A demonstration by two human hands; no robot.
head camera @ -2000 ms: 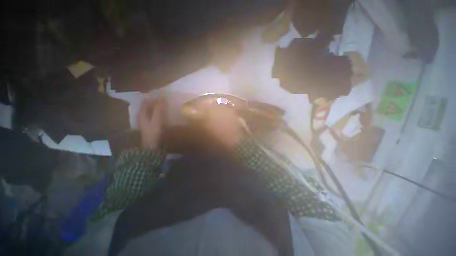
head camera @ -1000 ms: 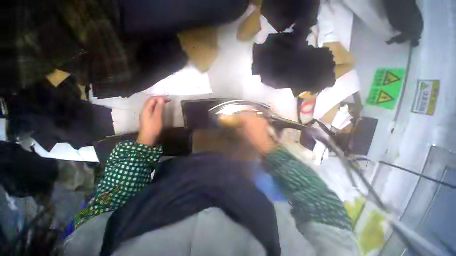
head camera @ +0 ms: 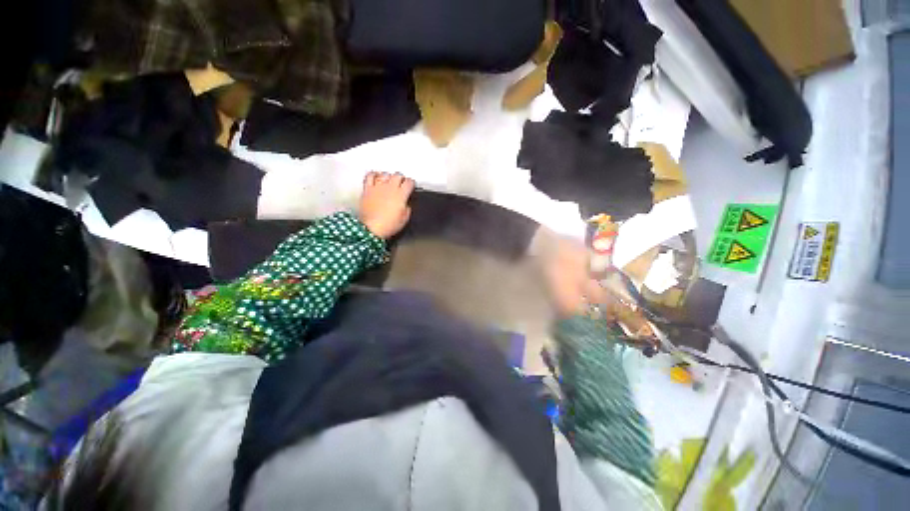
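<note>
A dark curved cloth piece (head camera: pixel 474 222) lies across the work spot, over a brown-grey surface (head camera: pixel 454 274). My left hand (head camera: pixel 387 204) is at the piece's left end, fingers close together and bent at its edge; the thumb's hold is hidden. My right hand (head camera: pixel 567 277) is blurred, just beyond the piece's right end, and its fingers cannot be made out. Another dark strip (head camera: pixel 249 248) lies to the left, partly under my left sleeve. The iron is not clearly visible; a blurred orange-brown shape (head camera: pixel 629 321) lies right of my right hand.
Black ragged-edged stacks (head camera: pixel 589 165) lie at the far right, with tan card (head camera: pixel 444 105) at the far side. A dark padded block (head camera: pixel 444 35) stands behind. Plaid cloth (head camera: pixel 229 45) is heaped upper left. A hose (head camera: pixel 768 384) runs off right beside the wall.
The iron has gone from on top of the dark piece. My right hand has moved right, away from the piece. My left hand has moved right to the piece's left end.
</note>
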